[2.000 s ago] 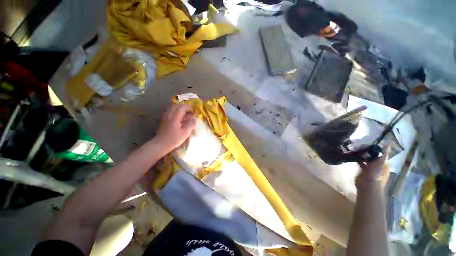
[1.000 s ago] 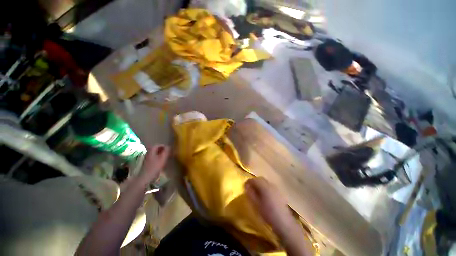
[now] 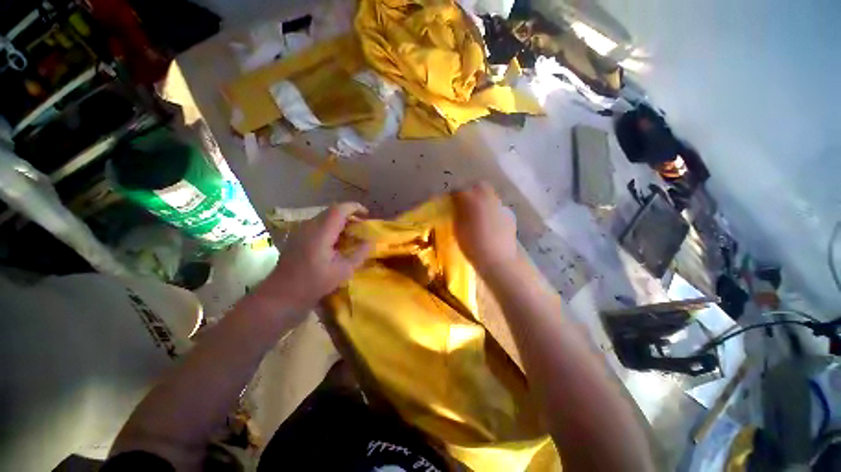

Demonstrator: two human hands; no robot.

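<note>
A yellow garment piece (image 3: 415,355) lies yellow side up in front of me, running down toward my body, with an opening or fold near its top end. My left hand (image 3: 325,251) grips its upper left edge. My right hand (image 3: 481,226) grips its upper right edge. Both hands are bare. The beige form shows only in a small part (image 3: 498,318) between the cloth and my right forearm. The dark iron (image 3: 655,336) rests on the table at the right, apart from my hands.
A crumpled yellow heap (image 3: 429,55) and flat yellow and white pieces (image 3: 337,92) lie at the upper left of the table. A grey block (image 3: 593,166) and a dark flat rectangle (image 3: 653,230) lie upper right. A green container (image 3: 189,194) stands at left. A cord loops from the iron.
The iron was let go and the garment turned from white to yellow side up. Since the last earlier frame, both hands have moved up to its top end, and my left hand has taken hold.
</note>
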